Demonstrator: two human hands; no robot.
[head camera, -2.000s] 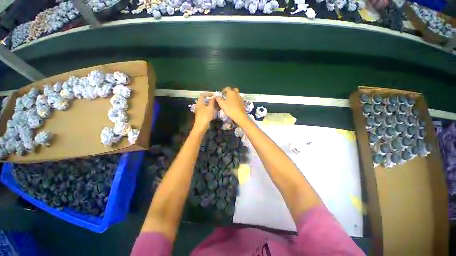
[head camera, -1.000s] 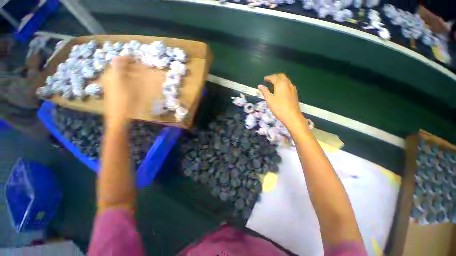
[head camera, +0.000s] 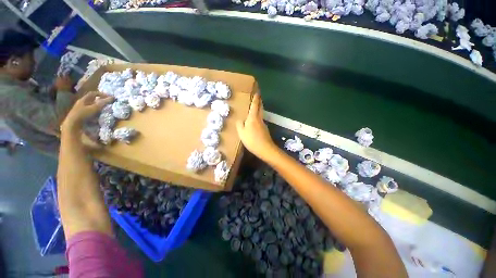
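Note:
The left cardboard tray (head camera: 157, 133) rests over the blue crate (head camera: 163, 247), with white-grey figures (head camera: 187, 89) along its back wall and down its right side. My left hand (head camera: 87, 122) is at the tray's left end, curved around a few figures; whether it grips them or the tray wall cannot be told. My right hand (head camera: 253, 125) holds the tray's right wall, thumb inside. A group of figures (head camera: 337, 165) lies on the bench beside the pale edge strip. Dark discs (head camera: 272, 222) lie heaped right of the crate.
The white sheet (head camera: 402, 244) with yellow tape (head camera: 405, 206) is at lower right, a thin blue tip on it. The green belt (head camera: 337, 87) runs behind, with more figures beyond it. Another person (head camera: 27, 98) sits at far left. A blue container (head camera: 46, 217) stands at lower left.
My right hand has moved left from above the bench figures to the tray's right wall. My left hand has moved from the tray's middle to its left end. The view has shifted left.

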